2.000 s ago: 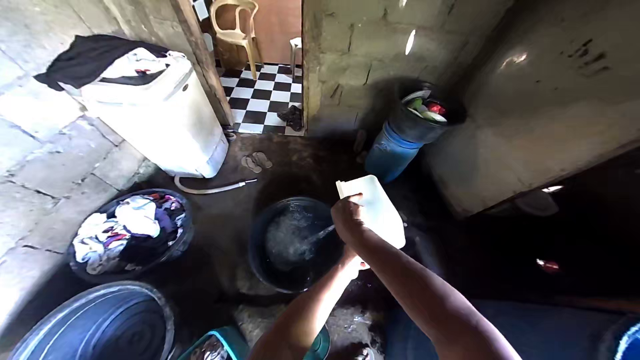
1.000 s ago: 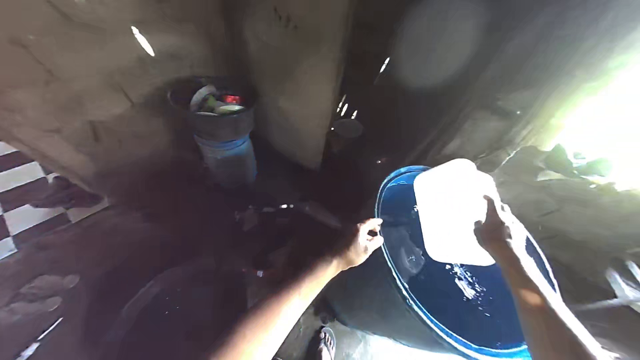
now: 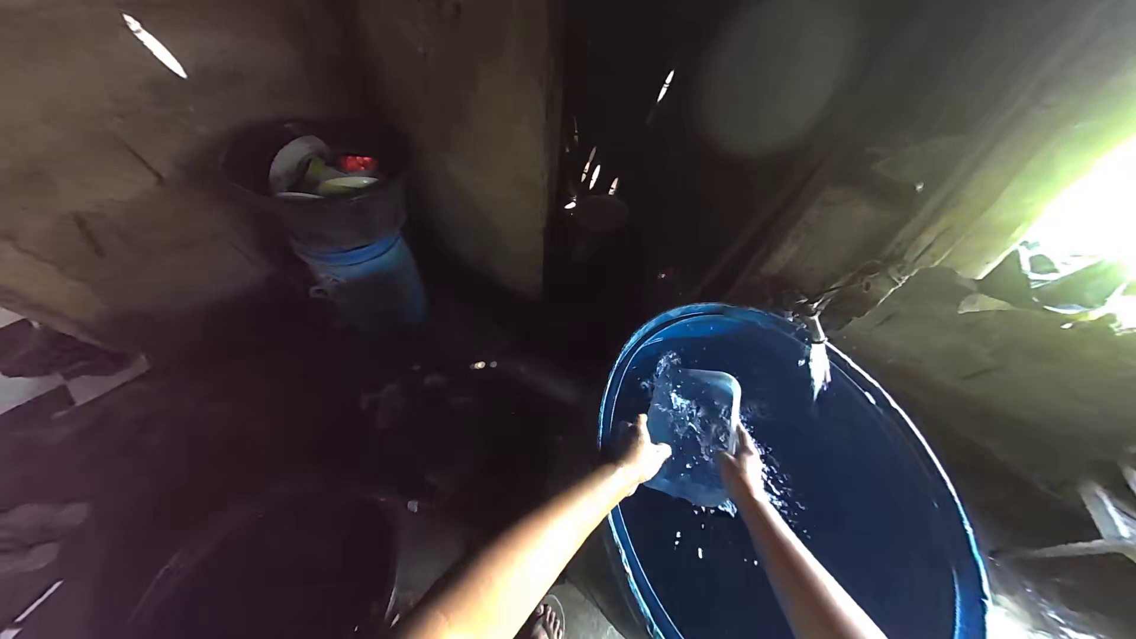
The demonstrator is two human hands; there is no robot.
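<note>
A large blue plastic drum [image 3: 923, 444] holds water at the right. In it a pale rectangular plastic container [image 3: 729, 390] lies partly under the surface, with water swirling inside and splashing around it. My left hand [image 3: 643, 457] grips the container's left side, near the drum's rim. On its right side my right hand [image 3: 744, 466] holds the wall, fingers partly in the water. From a tap [image 3: 815, 328] at the far rim, water runs into the drum.
A dark basin [image 3: 342, 217] with dishes rests on a blue container [image 3: 368, 284] at the upper left. A dark tub [image 3: 275, 568] stands on the shadowed floor at lower left. Concrete walls rise behind, and bright light enters at the right. My foot [image 3: 546, 621] shows at the bottom.
The view has swung right since two seconds ago, when the container was tipped over a dark tub. One second ago it was above the drum's water; now it is down in it, gripped by both hands.
</note>
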